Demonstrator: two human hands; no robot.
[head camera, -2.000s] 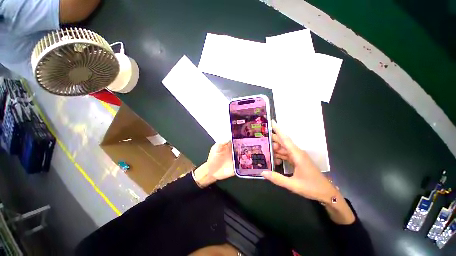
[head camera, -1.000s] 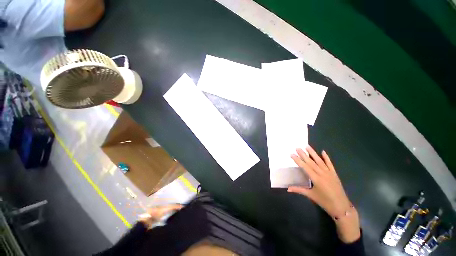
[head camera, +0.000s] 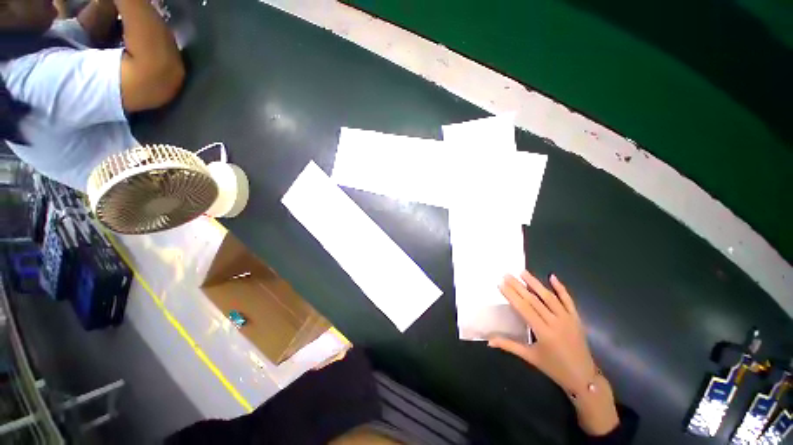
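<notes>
Long white sheets (head camera: 487, 254) lie overlapping in a loose pile on the dark green bench. A separate white strip (head camera: 363, 248) lies slantwise to their left. My right hand (head camera: 552, 339) lies palm down with its fingertips on the right edge of the lowest sheet, near its grey-shaded lower end. Its fingers are apart, and I see nothing held in it. My left hand is not in view; only a dark sleeve shows at the bottom. The phone is not in view.
Circuit boards (head camera: 715, 404) lie at the lower right. A cream fan (head camera: 155, 193) stands at the left above an open cardboard box (head camera: 261, 300). A person's arm (head camera: 149, 65) is at the upper left. A worn white rail (head camera: 556, 122) borders the green belt.
The phone has gone from view, and my left hand has moved down-left and out of the picture. My right hand has let go of the phone and lies on the sheet. The camera view has shifted.
</notes>
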